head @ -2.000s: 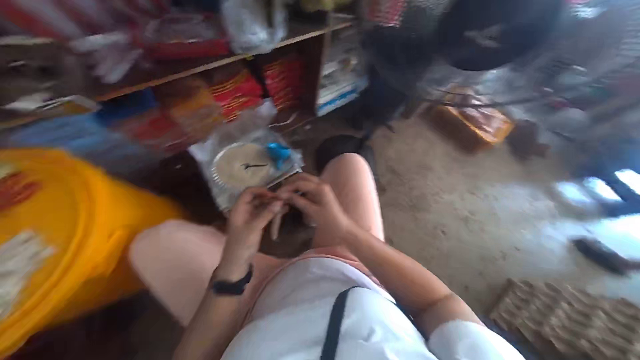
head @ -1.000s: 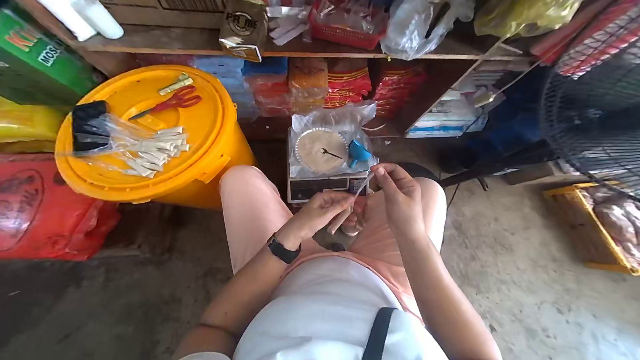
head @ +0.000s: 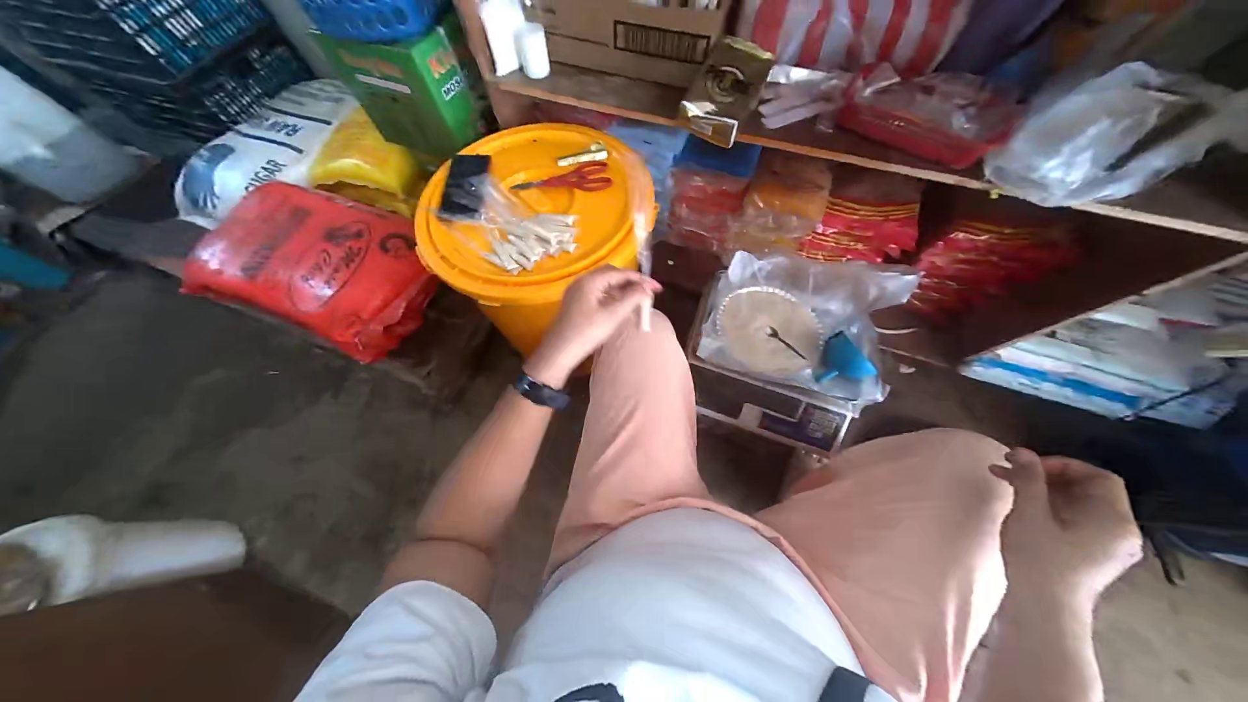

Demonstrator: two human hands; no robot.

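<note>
My left hand (head: pixel 606 310) is beside the rim of the yellow bucket, its fingers closed on a small pale packet (head: pixel 644 312) that hangs down. On the orange-yellow bucket lid (head: pixel 507 141) lie several similar packets (head: pixel 531 241) partly in a clear bag, red-handled scissors (head: pixel 580 177), a black item (head: pixel 465 187) and a small roll (head: pixel 582 155). My right hand (head: pixel 1072 512) rests at my other knee, fingers curled; whether it holds anything is hidden. Between my knees and the shelf stands a round dish of pale powder (head: pixel 751 331) with a small dark spoon (head: pixel 785 341) and a blue funnel (head: pixel 846 357) beside it.
A wooden shelf (head: pixel 936 175) with bags, a red tray (head: pixel 926 117) and a cardboard box (head: pixel 629 44) runs across the back. Red (head: pixel 312 263) and white sacks (head: pixel 263 146) lie left of the bucket, by a green box (head: pixel 405 93). A white object (head: pixel 166 548) stands at lower left.
My hands were close together over my lap and are now far apart. The left one has moved to the bucket with a packet; the right is out at my knee. The view has shifted left.
</note>
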